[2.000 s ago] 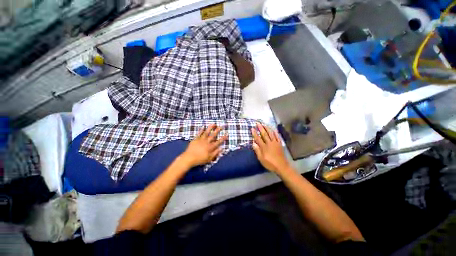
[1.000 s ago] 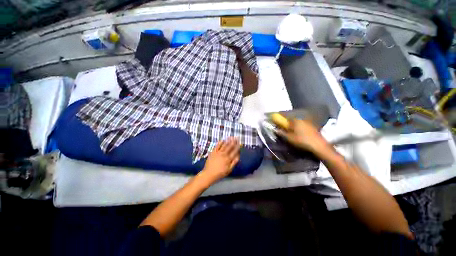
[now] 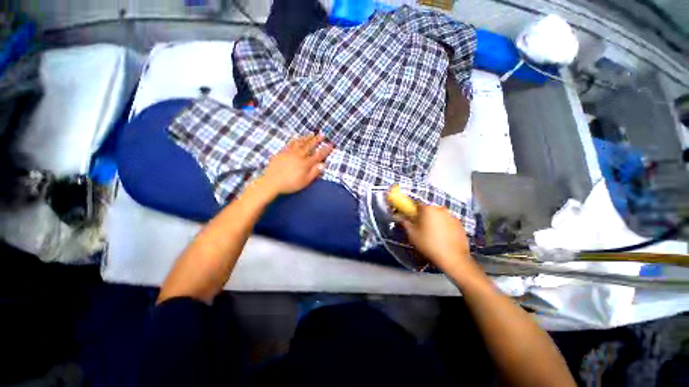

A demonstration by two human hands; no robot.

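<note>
The plaid garment lies heaped behind and partly over the navy padded board, with one flat edge strip along the board. My left hand rests on that strip near its middle, fingers spread, palm down. My right hand is closed on the yellow handle of the steam iron. The iron stands on the right end of the strip, over the board. Its soleplate is partly hidden by my hand and blurred. A brown garment part shows at the right side of the heap.
The iron rest is right of the board. The steam hose runs off to the right, past crumpled white cloth. A black garment part and a blue roll lie behind the heap. A white bundle is at the back right.
My right hand took hold of the iron, first seen parked at the right, and brought it left onto the plaid strip. My left hand moved left along the strip. The view has shifted.
</note>
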